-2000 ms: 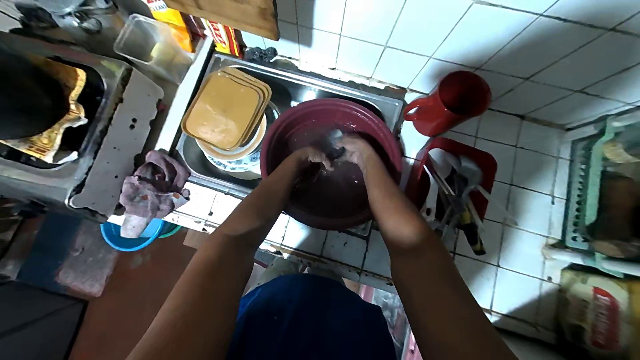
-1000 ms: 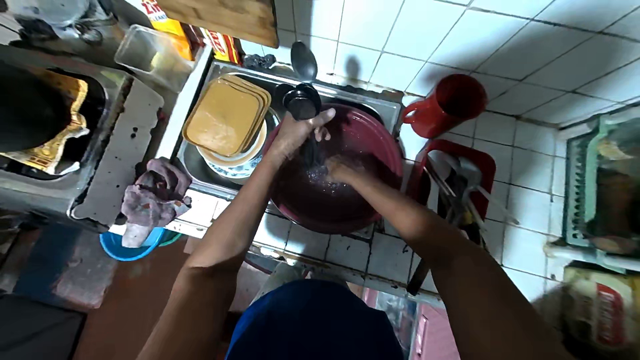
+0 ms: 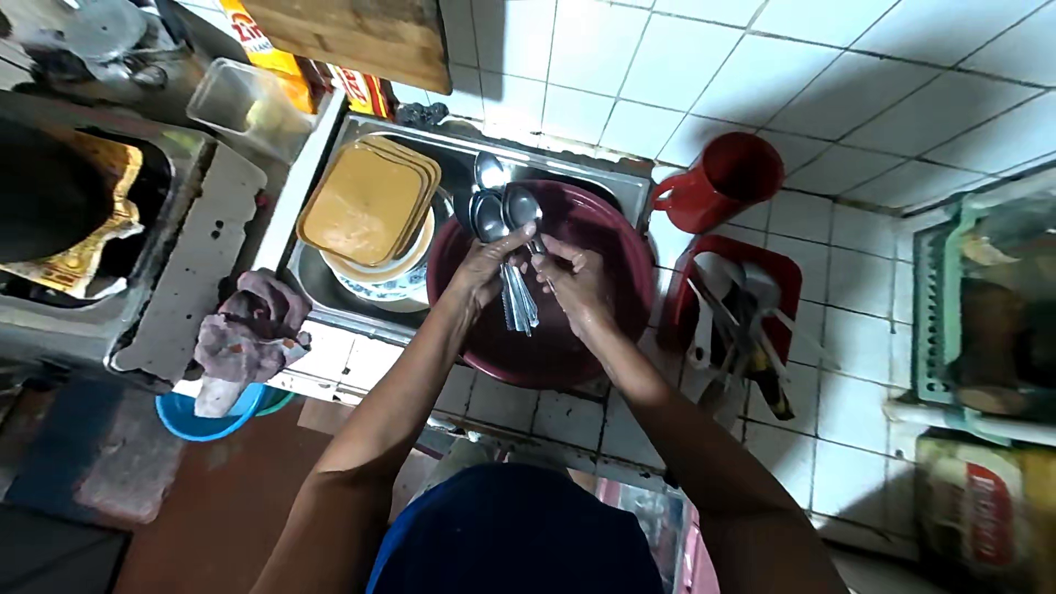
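My left hand (image 3: 488, 268) grips a bunch of metal spoons (image 3: 490, 216) above a maroon plastic basin (image 3: 561, 367); their bowls point toward the wall and the handles hang over the basin. My right hand (image 3: 575, 280) holds the handle of one more metal spoon (image 3: 522, 206), close beside the bunch. The basin rests over the right part of a steel sink (image 3: 371, 326). Left of it, tan rectangular trays (image 3: 363, 202) lie stacked on plates (image 3: 384, 289) in the sink.
A red plastic mug (image 3: 701, 194) and a red container (image 3: 792, 272) holding utensils stand at the right. Further right is a green rack (image 3: 932, 305). A rumpled cloth (image 3: 247, 330) hangs at the counter's left edge, above a blue basin (image 3: 198, 421). A wooden board (image 3: 355, 33) leans behind the sink.
Both hands were down in the basin two seconds ago; now they are above it with spoons. A second ago my left hand held a dark ladle-like utensil, while my right hand was in the basin.
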